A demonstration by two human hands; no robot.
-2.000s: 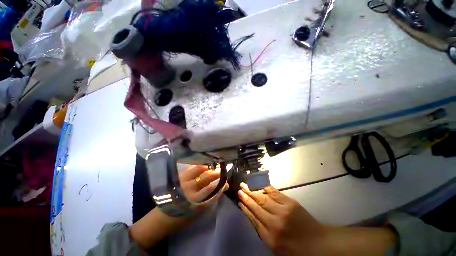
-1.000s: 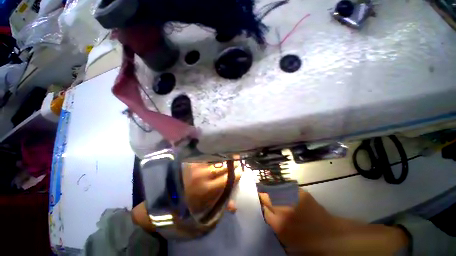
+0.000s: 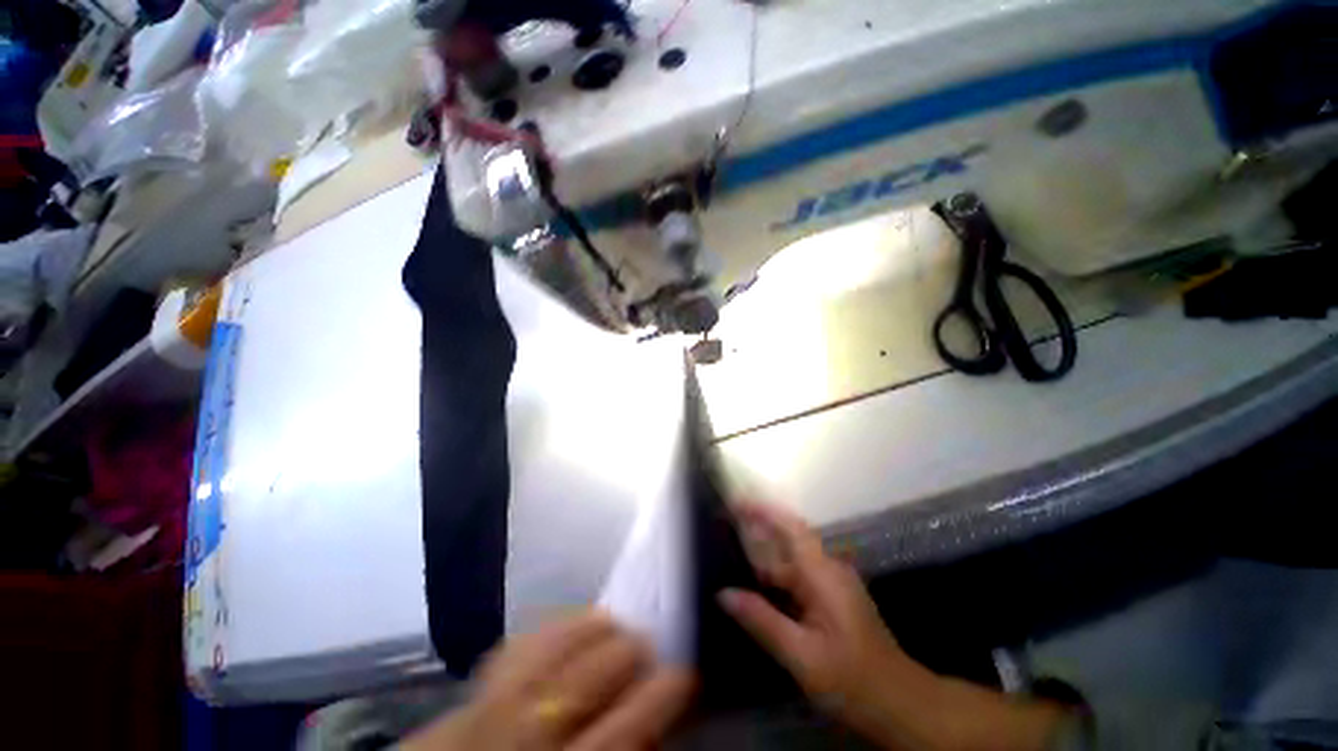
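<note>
A fabric panel, white on one side (image 3: 663, 565) and black on the other (image 3: 713, 550), runs from under the presser foot (image 3: 704, 349) towards me, its layers standing apart near my hands. My left hand (image 3: 580, 690), blurred and cut off by the bottom edge, pinches the white layer. My right hand (image 3: 825, 609) holds the black layer just right of it. Another black strip of fabric (image 3: 467, 470) lies left of the needle; whether it belongs to the same panel is unclear. The white sewing machine head (image 3: 866, 132) stands above.
Black-handled scissors (image 3: 998, 316) lie on the machine bed right of the needle. The white table (image 3: 323, 440) has blue-printed tape (image 3: 214, 440) on its left edge. Plastic bags (image 3: 147, 118) and red cloth (image 3: 88, 660) are at the far left.
Both hands have moved back from the needle towards me, opening the fabric layers. The view has shifted, so the needle area and the machine's lettering now show.
</note>
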